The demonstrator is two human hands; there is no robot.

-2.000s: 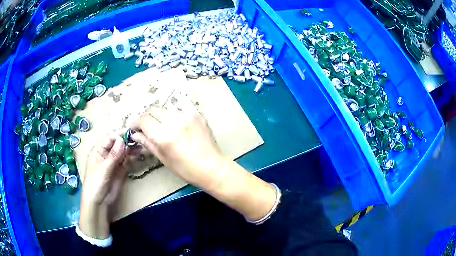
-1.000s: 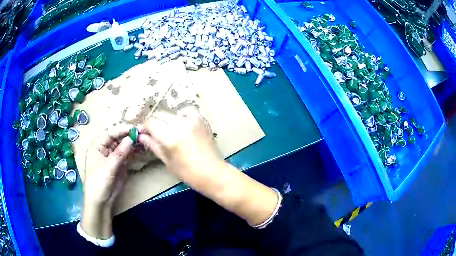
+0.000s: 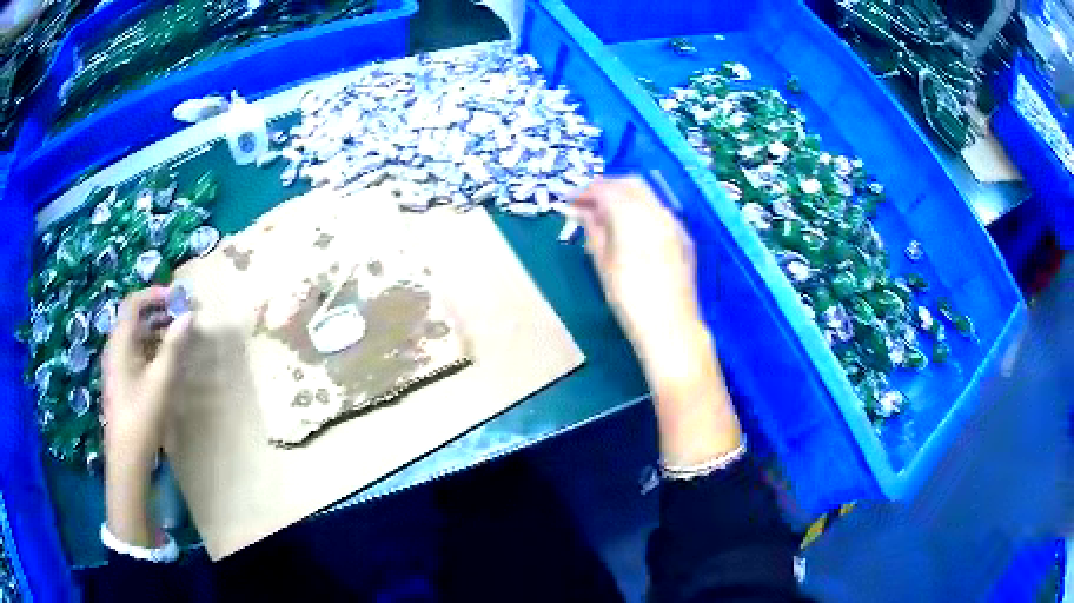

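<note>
My left hand is at the right edge of the loose pile of green shells. Its thumb and fingers pinch one green shell, pale oval face showing. My right hand, slightly blurred, is at the right edge of the silvery insert heap, fingertips closed on one insert. A small whitish dish sits on the stained pad, with a thin pale applicator stick leaning in it. The pad lies on a larger tan cardboard sheet.
A blue bin on the right holds green parts with silvery centres; its near wall stands just right of my right hand. A white bottle and a small white item stand left of the heap. Another blue bin is behind.
My hands have parted from over the pad, uncovering the dish. My left hand moved left to the shell pile, my right hand right and up to the insert heap. The view shifted slightly.
</note>
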